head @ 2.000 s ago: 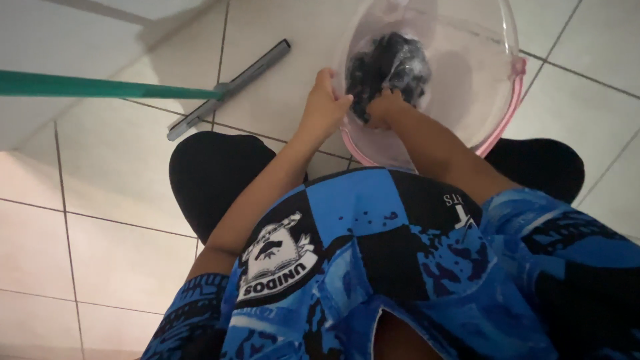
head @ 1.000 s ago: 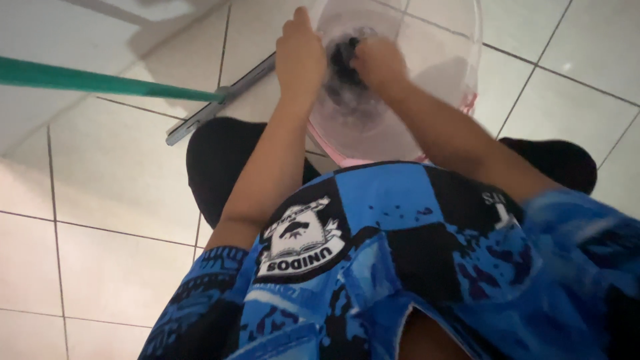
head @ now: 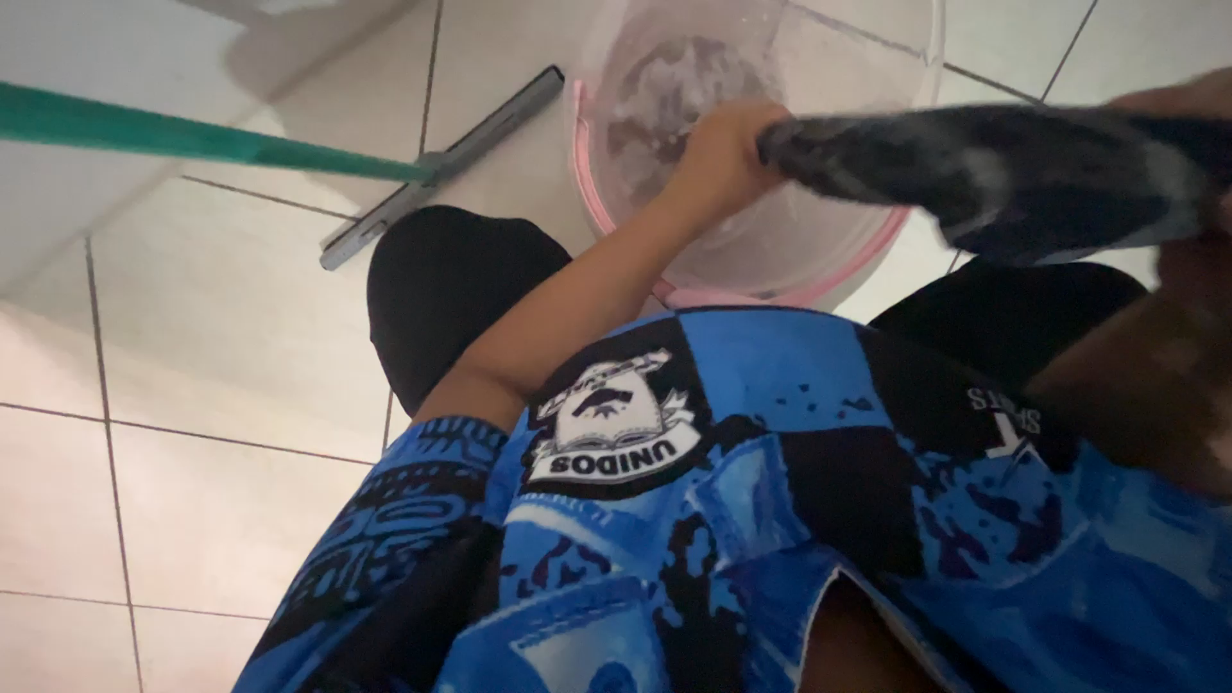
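Note:
A dark wet cloth [head: 991, 173] is stretched sideways above the right side of a clear plastic bucket [head: 837, 226] with a pink handle. My left hand [head: 736, 149] grips the cloth's narrow left end over the bucket. At the right edge of the view, my right hand [head: 1193, 164], blurred and partly cut off, holds its wider end. Cloudy water [head: 664, 106] shows in the bucket below my left hand.
A floor squeegee [head: 472, 140] with a green pole [head: 192, 135] lies on the tiled floor [head: 231, 375] left of the bucket. My knees, in black, are on both sides of the bucket's near edge.
The dark cloth was down in the bucket in both earlier frames; now it is lifted out and drawn to the right. My right hand has moved right, and my left hand now grips one end.

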